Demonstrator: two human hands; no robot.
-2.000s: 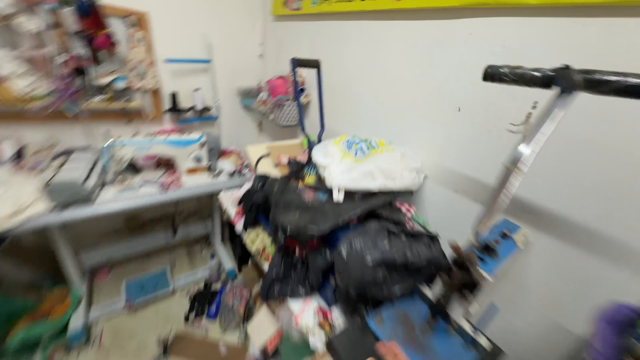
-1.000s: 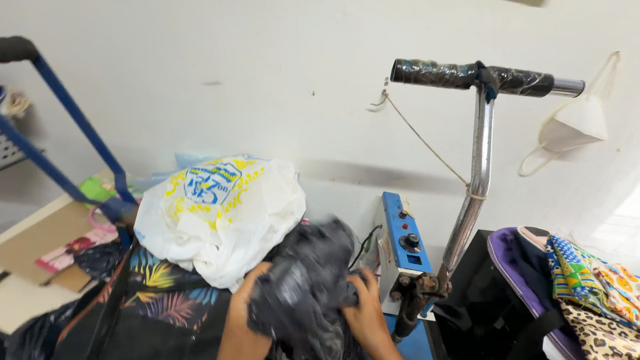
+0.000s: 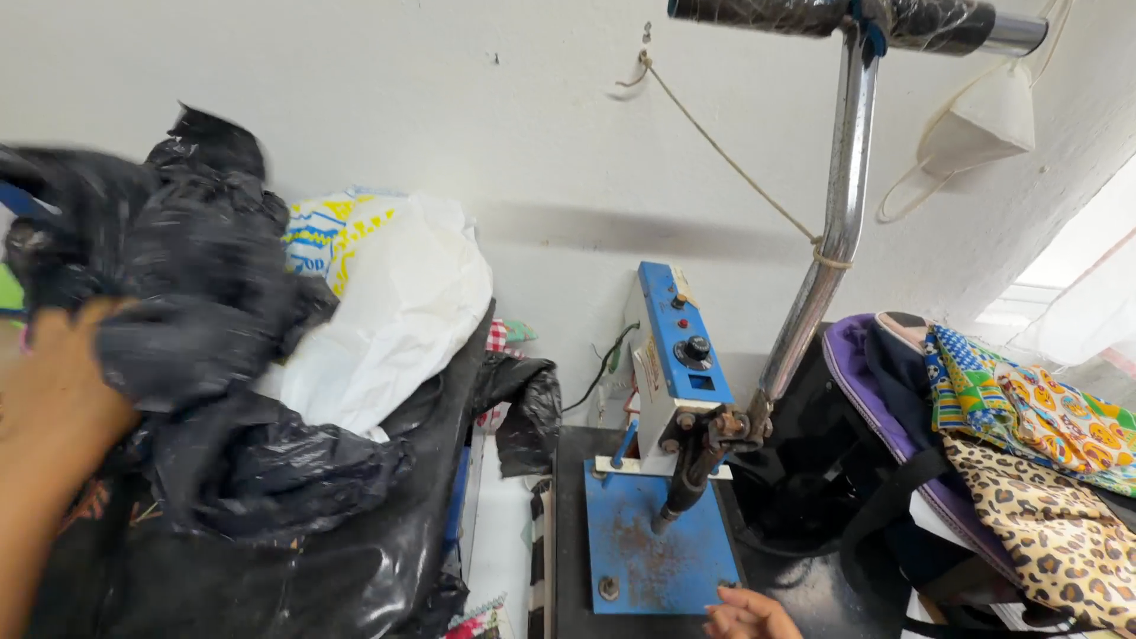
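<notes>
My left hand [image 3: 62,382], blurred and seen from the back, is at the left against a crumpled black plastic bag [image 3: 209,328]; its fingertips are partly hidden, and I cannot tell if they grip it. A white plastic bag [image 3: 399,293] with yellow and blue print lies just right of the black one. At the bottom edge, my right hand [image 3: 753,614] has its fingers slightly curled and nothing visible in them. It is beside the front corner of the blue base plate [image 3: 652,568] of a heat press, whose control box [image 3: 683,337] has a dial.
The press's chrome lever [image 3: 839,204] rises at right, tied by a cord [image 3: 728,160] to a wall hook. A white face mask [image 3: 976,124] hangs on the wall. Patterned fabrics [image 3: 1047,524] and a purple-edged bag [image 3: 865,382] lie at right. Black plastic sheeting [image 3: 355,577] covers the left pile.
Both hands were at the black plastic bag a second ago. Now the bag and my left hand are at the left, and my right hand is away from it, low by the press.
</notes>
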